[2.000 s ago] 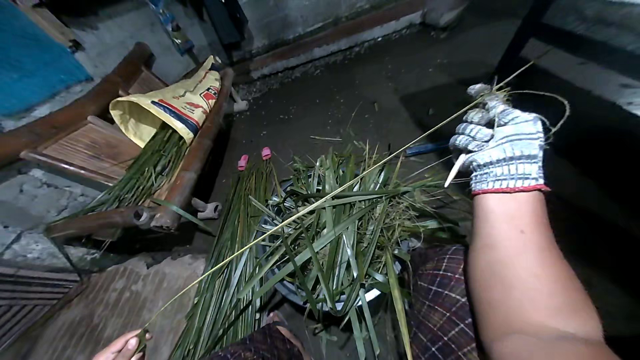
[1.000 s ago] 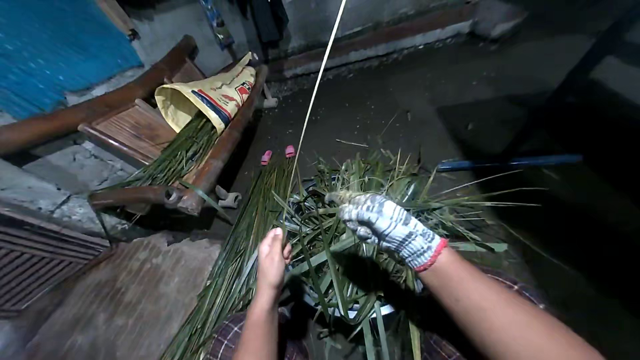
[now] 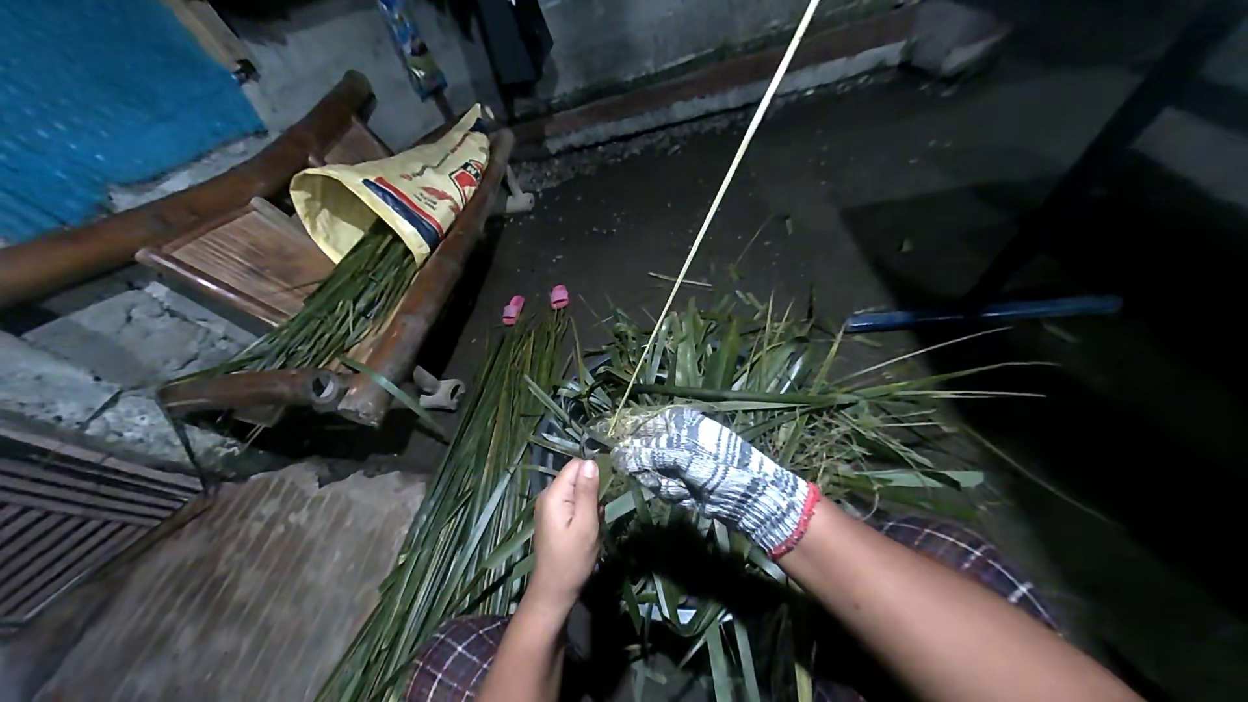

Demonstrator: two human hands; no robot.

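Note:
My bare left hand is closed with its thumb up, just left of my gloved fingers; a leaf end seems to be pinched in it. My right hand, in a grey and white knitted glove with a red cuff, is closed around a small fibrous bundle. A long pale strip rises from this bundle toward the top of the view. Beneath both hands, cut green leaf strips heap over a basin whose rim shows only in parts. A bunch of long green leaves lies to the left of the heap.
A bamboo bench at the left carries a yellow printed sack with long leaves sticking out. Two pink slippers lie at the top of the leaf bunch. A blue pole lies on the dark floor at the right.
Two seconds ago my hands were far apart with a strip stretched between them; they came together over the heap by one second ago. Since then they have stayed close together.

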